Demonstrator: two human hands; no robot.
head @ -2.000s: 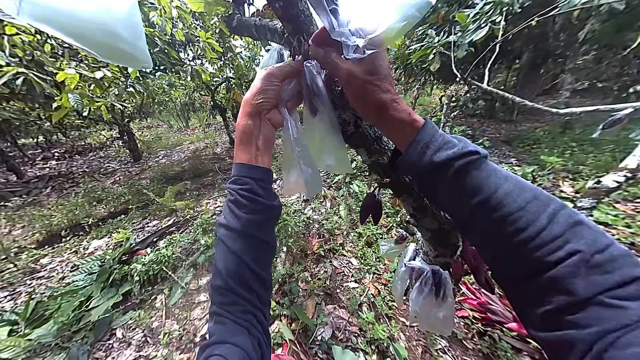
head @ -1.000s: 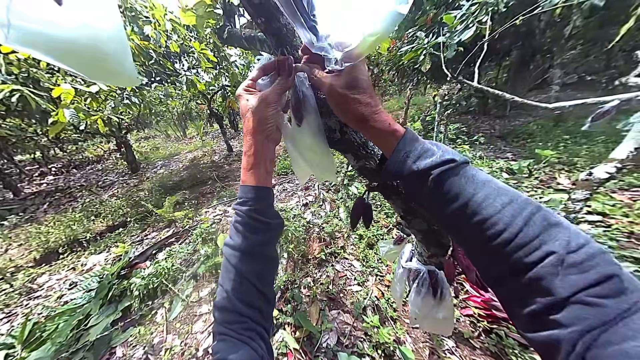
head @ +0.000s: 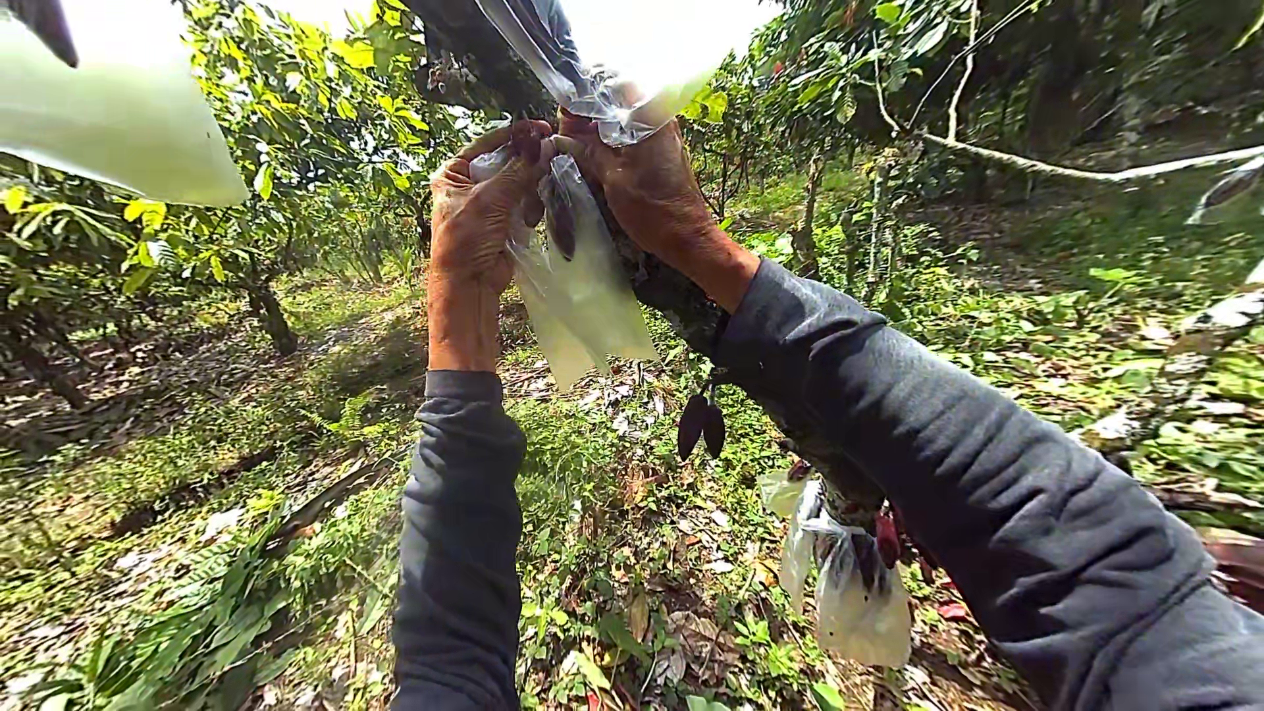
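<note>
Both my hands are raised close together against a leaning cacao tree trunk (head: 691, 311). My left hand (head: 479, 217) pinches the gathered top of a translucent plastic bag (head: 592, 286), near small dark red pods at its fingertips. My right hand (head: 647, 183) grips the same gathered plastic from the other side; its fingertips are partly hidden by a crumpled clear plastic bag (head: 617, 109) above it. A dark cacao pod (head: 561, 225) shows inside the hanging bag. Lower on the trunk, two dark bare pods (head: 701, 425) hang side by side.
More plastic bags (head: 864, 597) with pods hang low on the trunk, beside a red pod (head: 888, 538). Another pale bag (head: 118, 109) hangs close at the upper left. A thin bare branch (head: 1096, 173) reaches in from the right. Leaf litter and low plants cover the ground.
Both hands stay at the bag's top while their fingers shift. The hanging bags beneath them have swung and spread; a pod inside one shows more plainly now.
</note>
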